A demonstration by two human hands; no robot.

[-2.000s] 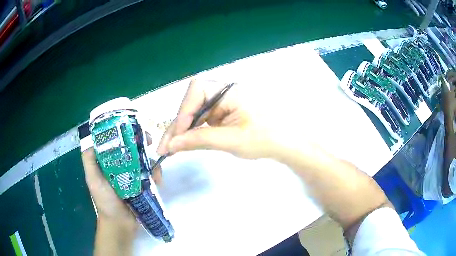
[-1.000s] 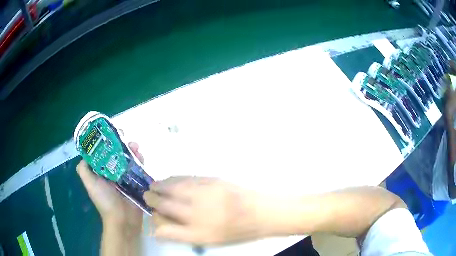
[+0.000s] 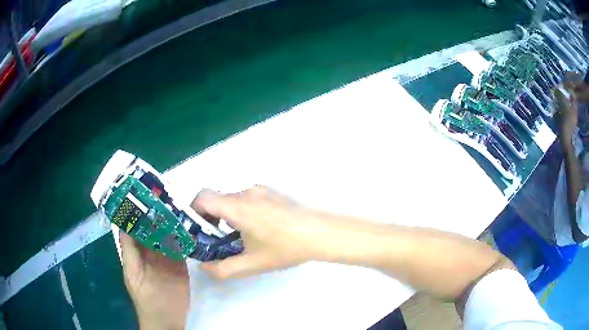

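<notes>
A half-open white handheld device [image 3: 119, 173] is held up at the left, its wide head toward the upper left. Its green circuit board [image 3: 150, 222] faces me. A dark cylinder or block [image 3: 216, 249] lies in the handle below the board. My left hand [image 3: 157, 283] holds the device from below, near the board's lower edge. My right hand [image 3: 258, 229] grips the handle end, with the thumb on the upper side and fingers at the dark part. No pen-like tool shows in my right hand. The white work sheet [image 3: 349, 161] lies under my hands.
A dark green conveyor belt [image 3: 258, 77] runs behind the sheet. Several open devices [image 3: 481, 135] lie in a row at the right. Another person's arm [image 3: 569, 155] is at the right edge, above a blue stool [image 3: 539, 261]. A white object [image 3: 77, 20] is at the upper left.
The dark pen-like tool seen earlier in my right hand no longer shows. My right hand has moved onto the device's handle. The device has turned so its handle points more to the right.
</notes>
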